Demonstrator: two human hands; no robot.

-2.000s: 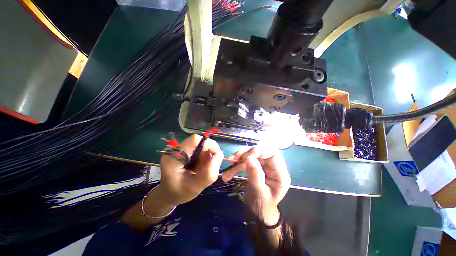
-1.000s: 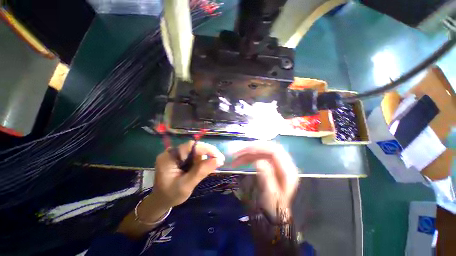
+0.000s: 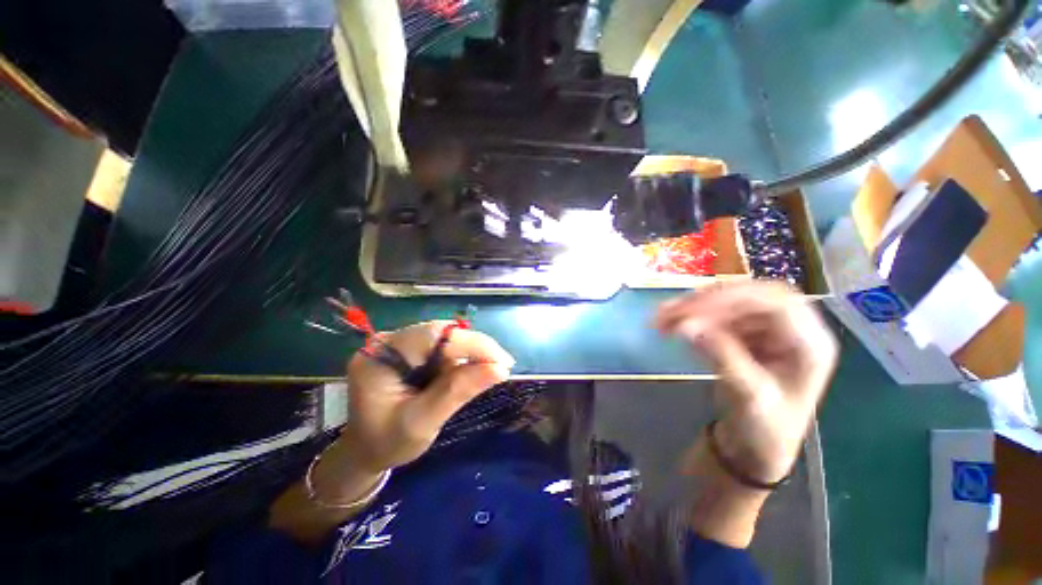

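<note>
My left hand [image 3: 417,383] is closed around a small bunch of black cables [image 3: 394,363] in front of the machine's left half. Red terminals [image 3: 359,319] with thin pale tips stick up from the bunch. My right hand [image 3: 760,360] is slightly blurred at the bench edge, below the terminal boxes, with fingers loosely curled; whether it holds something small cannot be told. The dark crimping machine [image 3: 520,183] stands behind both hands. Glare hides its front jaws. The red terminal box [image 3: 686,249] is partly behind the lamp neck, with the dark terminal box [image 3: 774,242] to its right.
A thick spread of black cables [image 3: 217,217] lies at left. Red-tipped cables [image 3: 440,9] lie behind the machine. A black lamp neck [image 3: 686,206] with a thick cable reaches in from the right. An open carton [image 3: 903,320] with papers stands at right, another box [image 3: 960,503] below it.
My right hand has moved away from my left hand, rightward towards the terminal boxes. My left hand still holds the bunch. The whole view has shifted, with the machine now further left and higher.
</note>
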